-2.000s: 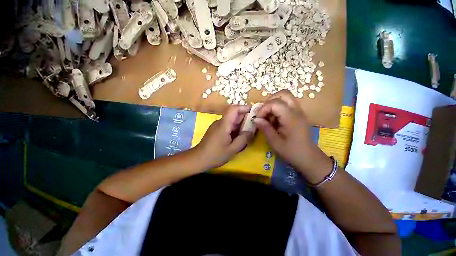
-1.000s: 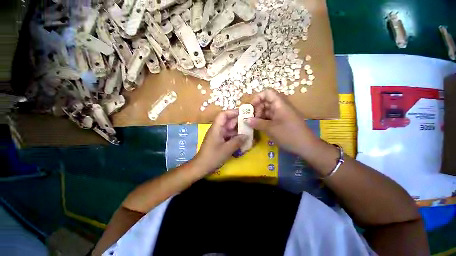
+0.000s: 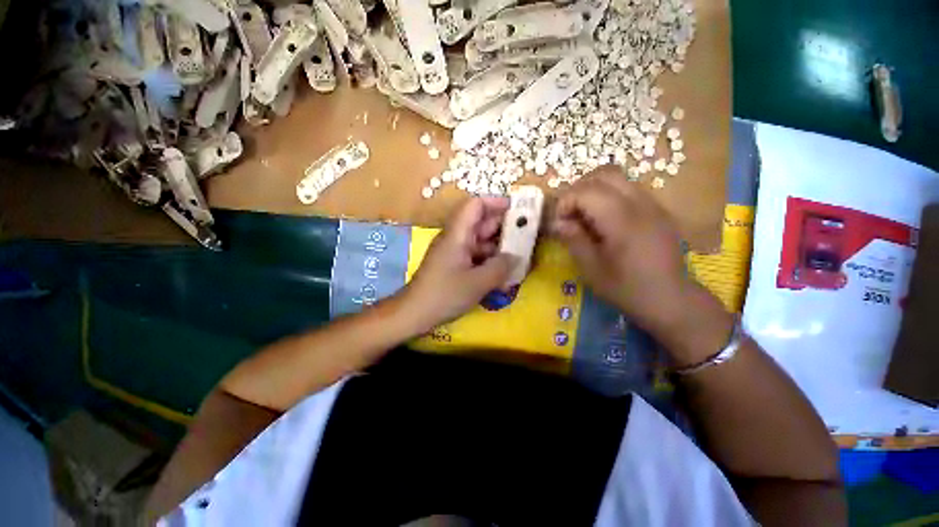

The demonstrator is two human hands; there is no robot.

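A beige elongated housing stands nearly upright in my left hand, its rounded end up and a dark hole in its upper part. My left fingers and thumb grip it over the grey and yellow carton. My right hand is just to the right of the housing, apart from it, with thumb and fingertips close together; whether a small piece is between them cannot be told. Small pale round pieces lie in a loose pile beyond my hands.
A heap of beige housings covers the upper left of the brown cardboard. One single housing lies nearer. Another housing is on the green bench. A white printed sheet and a brown box are at right.
My right hand has moved off the housing to the right. The housing's dark hole, covered by my right fingers one second ago, now shows. The whole view has shifted a little.
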